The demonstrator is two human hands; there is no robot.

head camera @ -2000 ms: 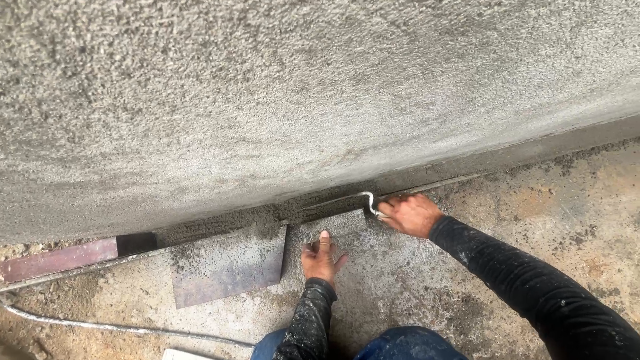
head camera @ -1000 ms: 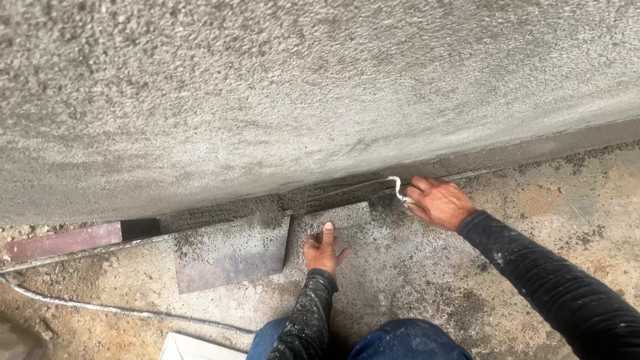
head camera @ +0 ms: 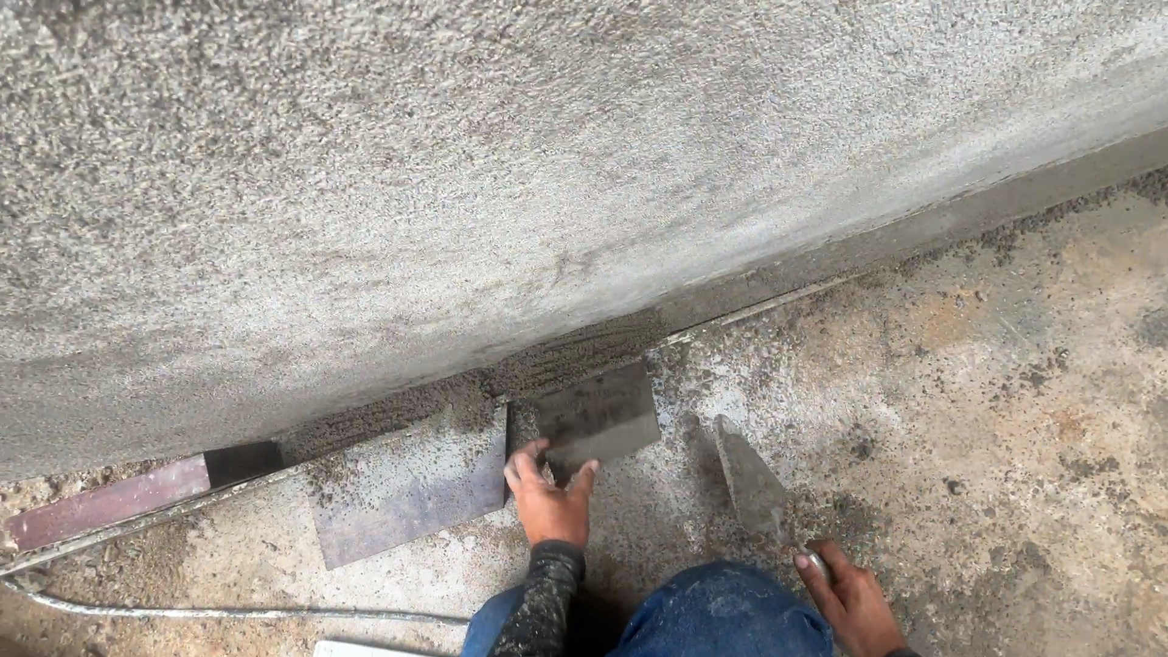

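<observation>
My left hand (head camera: 551,497) holds the near edge of a small flat plate (head camera: 607,415) coated with wet mortar, beside the foot of the wall. In my right hand (head camera: 849,593) is the handle of a pointed trowel (head camera: 754,479), its mortar-smeared blade lying over the concrete floor. Rough wet mortar (head camera: 566,358) fills a strip along the wall's base. Left of my left hand, a larger flat sheet (head camera: 415,493) sprinkled with mortar crumbs lies against that strip.
The rough rendered wall (head camera: 511,182) rises above the strip. A reddish bar (head camera: 109,502) with a dark end lies at the left along a thin edge strip (head camera: 155,516). A pale cable (head camera: 246,613) crosses the floor, near a white object (head camera: 356,649) at the bottom edge.
My right hand has moved away from the wall, down toward my knee, and the trowel blade now shows. The small plate my left hand touches has turned and shows more wet mortar.
</observation>
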